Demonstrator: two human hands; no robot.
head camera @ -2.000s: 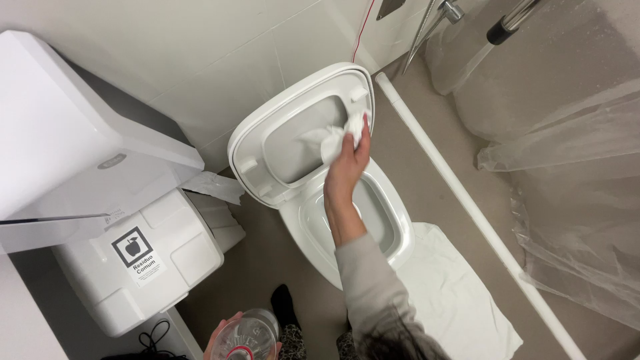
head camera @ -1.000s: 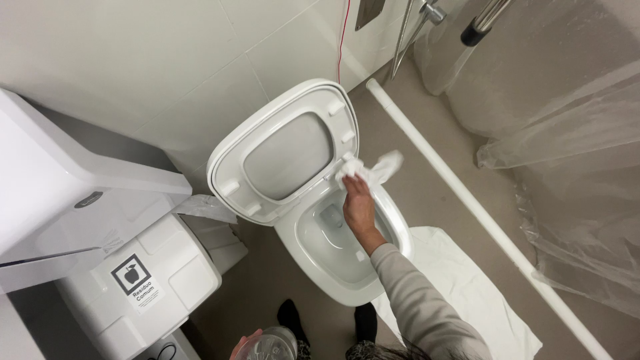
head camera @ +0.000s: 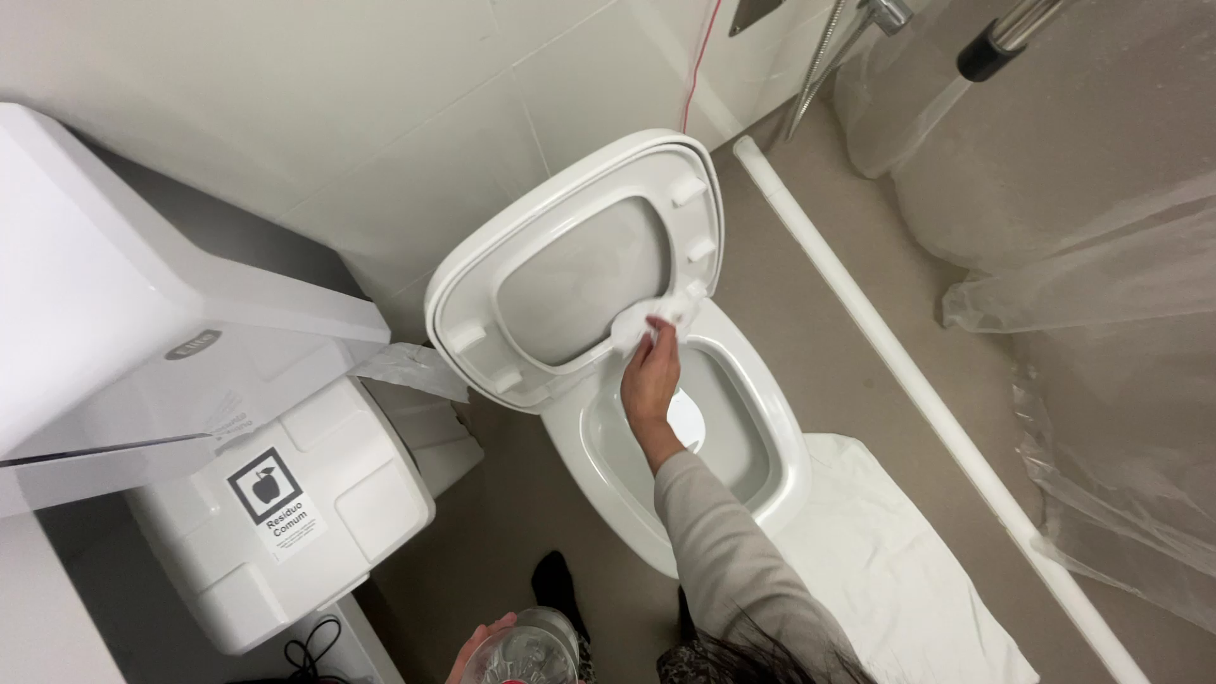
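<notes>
My right hand [head camera: 654, 380] reaches over the toilet bowl [head camera: 760, 380] and holds a crumpled white paper or cloth [head camera: 627, 326] at the hinge end of the raised toilet seat [head camera: 484, 252]. Behind the seat, the lid [head camera: 589, 275] stands raised as well. At the bottom edge, my left hand [head camera: 472, 648] holds a clear plastic bottle or container [head camera: 524, 654], which is partly cut off by the frame. Part of the bowl is hidden by my right forearm.
A white lidded bin [head camera: 332, 513] and a white dispenser [head camera: 190, 294] stand at left. White cloth [head camera: 883, 551] lies on the floor right of the toilet, beside a long white floor barrier [head camera: 883, 351]. A translucent shower curtain [head camera: 1092, 285] hangs at right. A red cord [head camera: 699, 71] runs down the wall.
My right hand, holding the white wipe, has gone from inside the raised seat and lid to the hinge area, then slightly left along it. My left hand still holds the clear container.
</notes>
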